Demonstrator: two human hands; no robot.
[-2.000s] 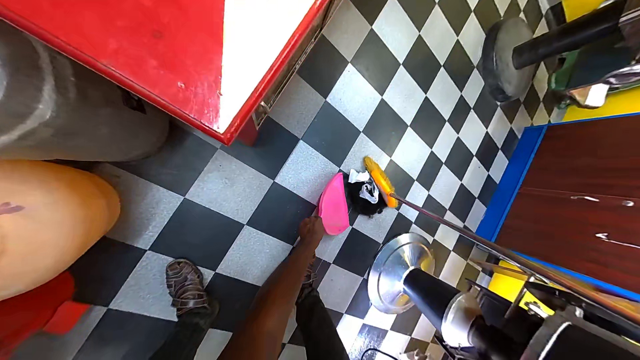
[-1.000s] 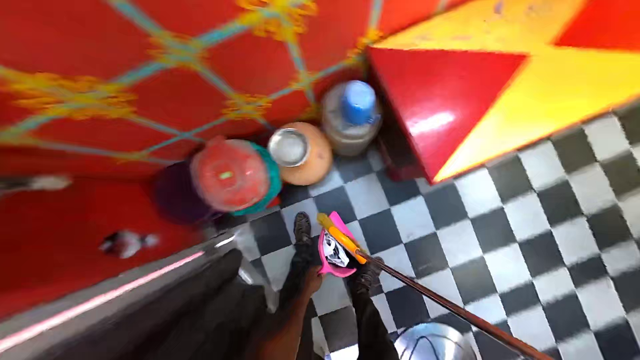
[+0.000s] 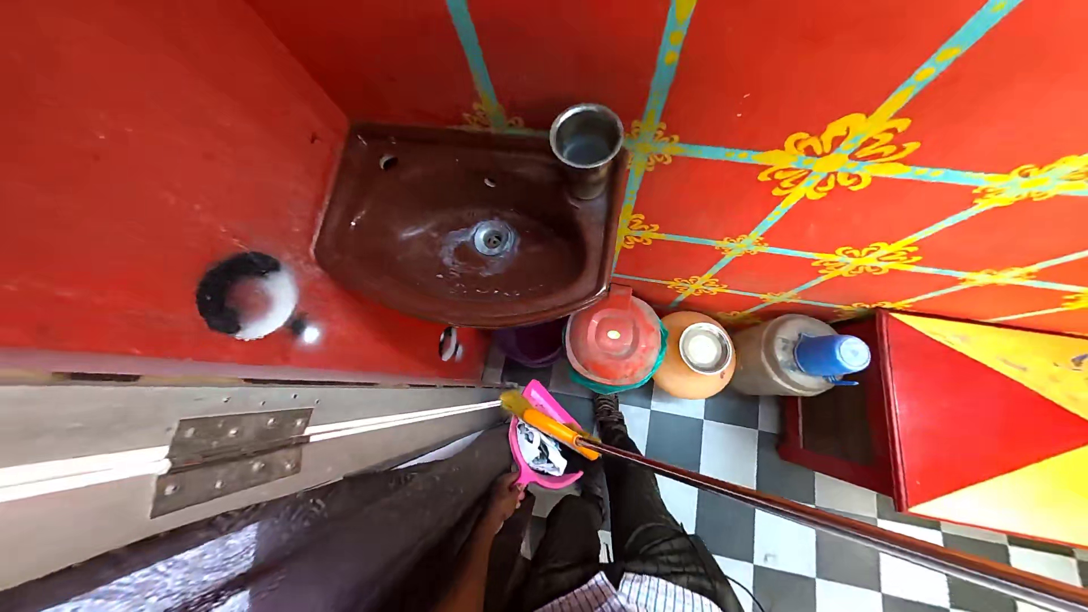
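My left hand (image 3: 506, 497), low in the middle of the view, is shut on the handle of a pink plastic dustpan (image 3: 544, 480). Crumpled white and dark litter (image 3: 541, 449) lies in the pan. Over the pan rests the orange head of a broom (image 3: 552, 427), its yellowish bristles at the pan's far left side. A long brown broom handle (image 3: 765, 499) runs from the head to the lower right edge. My right hand is out of view, so its hold is hidden.
A brown washbasin (image 3: 408, 280) holds a metal tumbler (image 3: 586, 140). Below it stand a red-lidded bucket (image 3: 612, 344), a clay pot (image 3: 680, 378) and a jug with a blue cup (image 3: 778, 353). A red-and-yellow cabinet (image 3: 943, 408) stands right, a hinged door (image 3: 357, 433) left.
The view has swung from the checkered floor to the washbasin corner. The litter, on the floor beside the dustpan two seconds ago, is in the pan, and the broom head lies over it.
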